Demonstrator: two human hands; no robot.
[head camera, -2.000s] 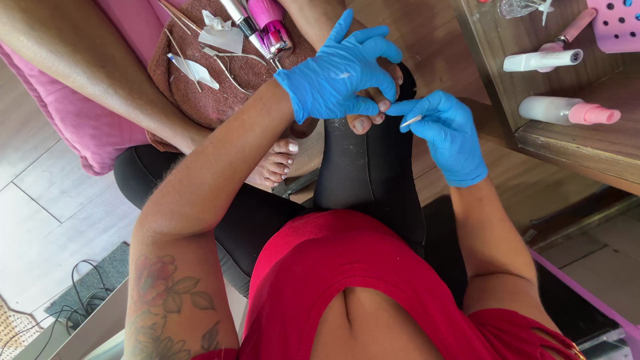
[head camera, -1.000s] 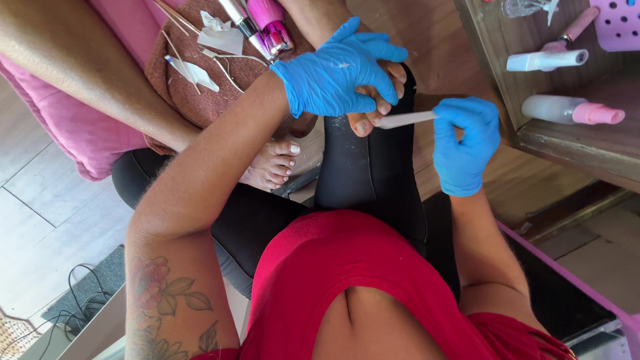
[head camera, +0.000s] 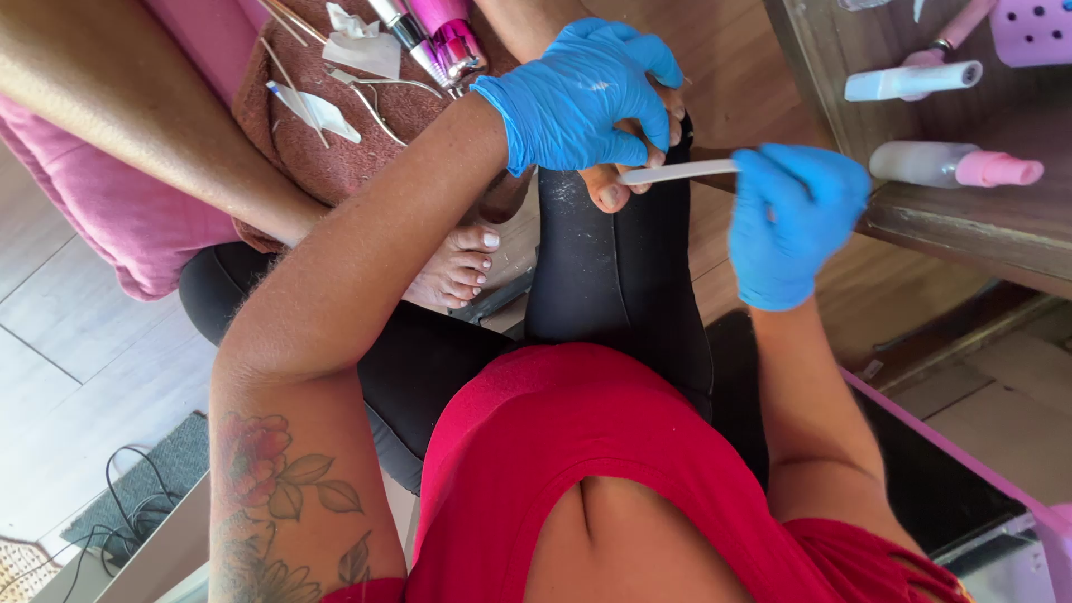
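Observation:
My left hand (head camera: 595, 96), in a blue disposable glove, is curled over the toes of another person's foot (head camera: 605, 186), which rests on my black-clad leg. The big toe shows below my fingers. My right hand (head camera: 796, 219), also gloved in blue, holds a pale nail file (head camera: 680, 172) by one end. The file's other end lies at the toes beside the big toe, below my left fingers. The person's other foot (head camera: 465, 266), with white-painted toenails, is lower, left of my leg. The foot under my left hand is partly hidden.
A brown towel (head camera: 293, 159) at upper left bears cuticle nippers (head camera: 373, 105), thin wooden sticks (head camera: 293, 90), crumpled white tissue (head camera: 362, 50) and a pink handheld tool (head camera: 452, 42). On the wooden shelf (head camera: 946, 218) at right are a spray bottle (head camera: 930, 163) and a purple basket (head camera: 1034, 33).
Two seconds ago my right hand was close to the toes, touching near my left fingers. It has moved away to the right, and more of the file shows. My left hand stays on the foot.

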